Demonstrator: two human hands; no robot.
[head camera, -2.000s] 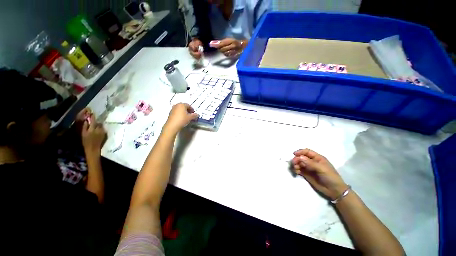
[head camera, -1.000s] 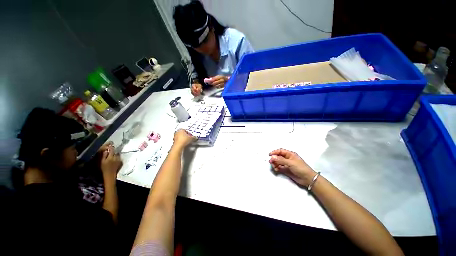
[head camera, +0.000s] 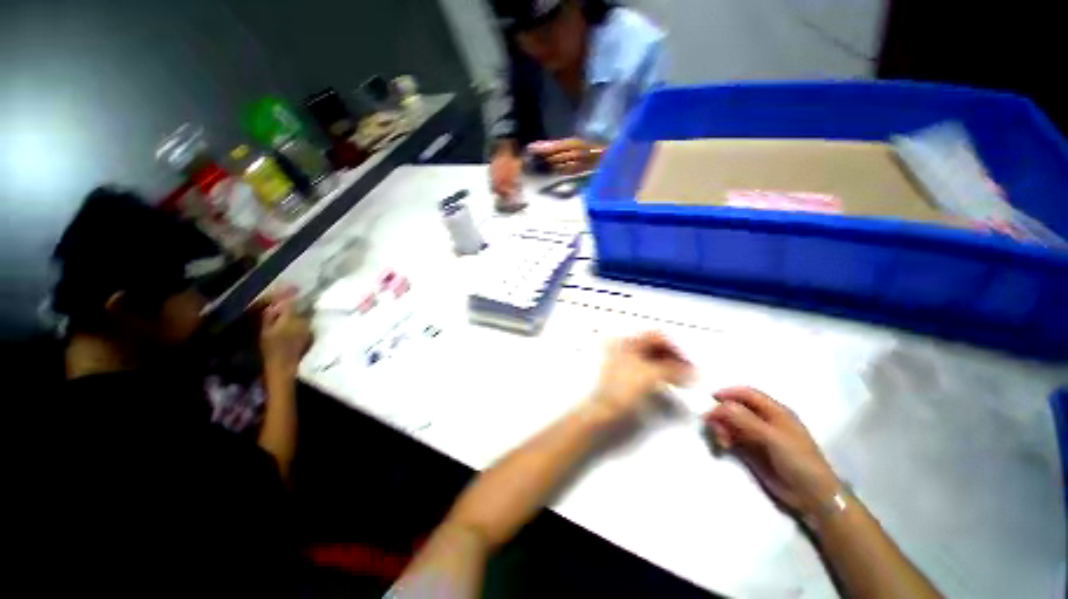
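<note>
My left hand (head camera: 642, 372) is over the middle of the white marble-patterned table (head camera: 469, 410), blurred, with bent fingers; whether it holds anything cannot be seen. My right hand (head camera: 767, 442) is just to its right, fingers curled with the tips together; any small piece in them is too small or blurred to tell. The hands are close but apart. The clear box (head camera: 506, 316) with rows of white squares (head camera: 527, 267) on top stands to the left of my left hand, beyond it.
A large blue bin (head camera: 820, 257) with pink parts (head camera: 782, 201) and a plastic bag (head camera: 954, 176) stands at the back right. A dispenser bottle (head camera: 461, 225) stands behind the box. Loose parts (head camera: 392, 342) lie left. Two people sit left and opposite. Another blue bin edge (head camera: 1060, 410) shows right.
My left hand has left the box and moved right, close to my right hand. My right hand stays in a similar curled pose. The view has shifted.
</note>
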